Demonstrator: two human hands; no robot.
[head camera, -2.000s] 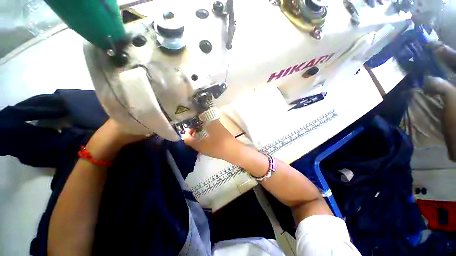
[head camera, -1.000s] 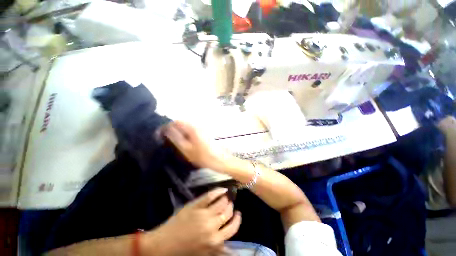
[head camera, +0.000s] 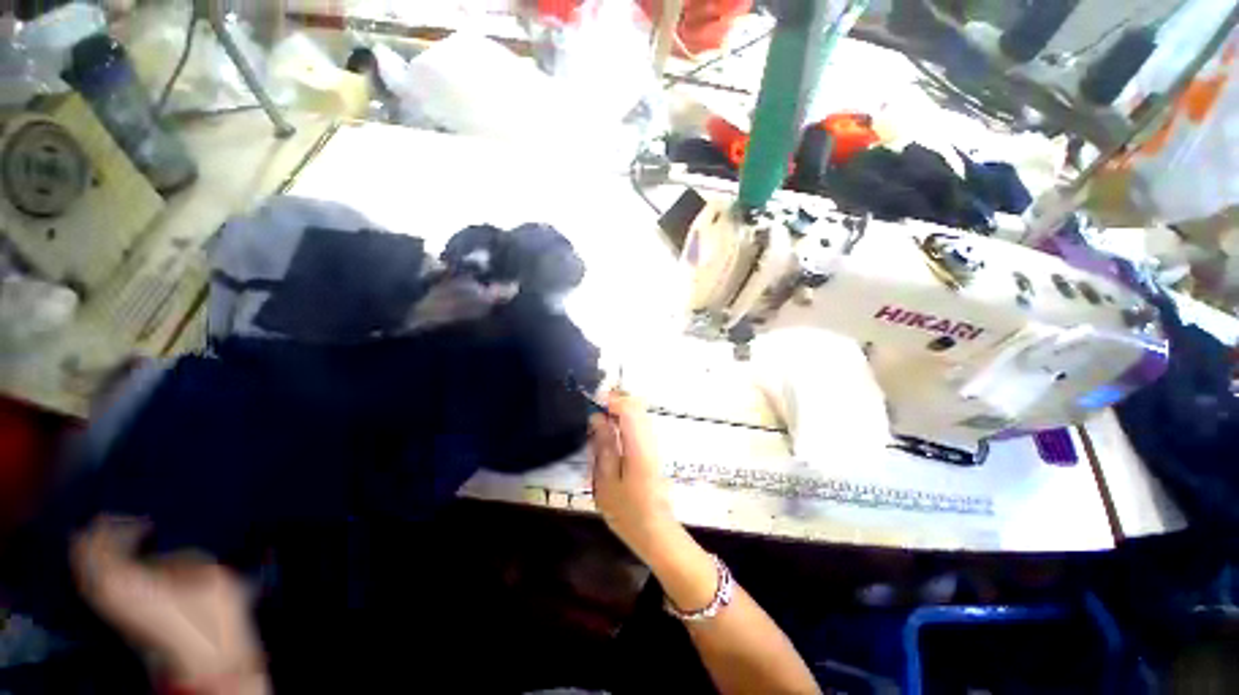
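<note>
The dark navy garment (head camera: 394, 407) is spread over the left part of the white table and hangs over its front edge, with grey panels (head camera: 292, 231) at its far left. My right hand (head camera: 625, 462) is at the garment's right edge, fingertips together on what looks like a small dark piece or edge of it. My left hand (head camera: 170, 597) is blurred, low at the left, over the garment; its grip cannot be made out. The white sewing machine head (head camera: 870, 299) stands right of the garment, apart from it.
A white cloth (head camera: 822, 387) lies under the machine arm. A measuring strip (head camera: 842, 489) runs along the table's front edge. A blue basket rim (head camera: 1006, 614) is below right. A green tube (head camera: 781, 109) rises above the machine. Another machine (head camera: 68, 177) and a dark bottle (head camera: 129, 116) are far left.
The garment has come away from the needle and is now spread out at the left. My left hand has moved left, away from my right hand. The view has shifted.
</note>
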